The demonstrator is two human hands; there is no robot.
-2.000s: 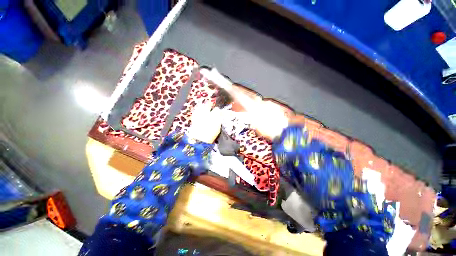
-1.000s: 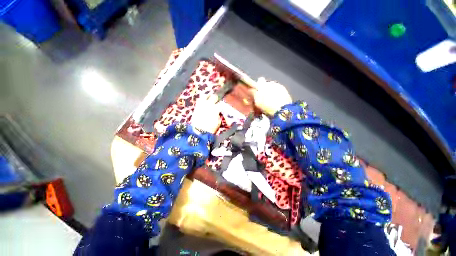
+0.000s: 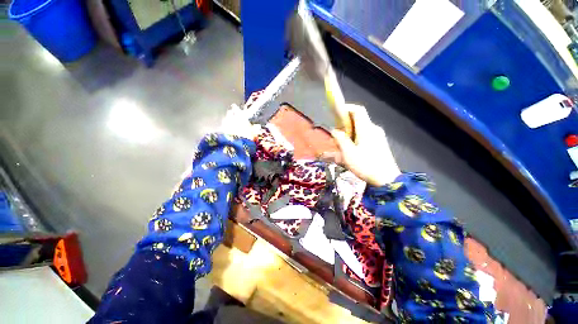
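Observation:
My right hand (image 3: pixel 371 147) grips the yellowish handle of a long, flat tool (image 3: pixel 331 92), whose pale, blurred far end points up and away. My left hand (image 3: pixel 237 123) is at the far left end of the work, beside leopard-print material; glare hides its fingers and any hold. Leopard-print pieces (image 3: pixel 307 185) lie crumpled on the red-brown board (image 3: pixel 298 130), with white scraps (image 3: pixel 319 240) and dark grey scraps among them.
The dark grey sheet (image 3: pixel 437 158) lies along the blue press body (image 3: pixel 456 85), which has a green button. A pale wooden edge (image 3: pixel 272 275) fronts the board. A blue tub (image 3: pixel 60 28) stands at upper left, an orange-red part (image 3: pixel 70 258) at lower left.
My left hand has moved up and left to the end of the work. The tool is now raised in my right hand. The flat leopard-print panel at the left is now bunched up with the scraps.

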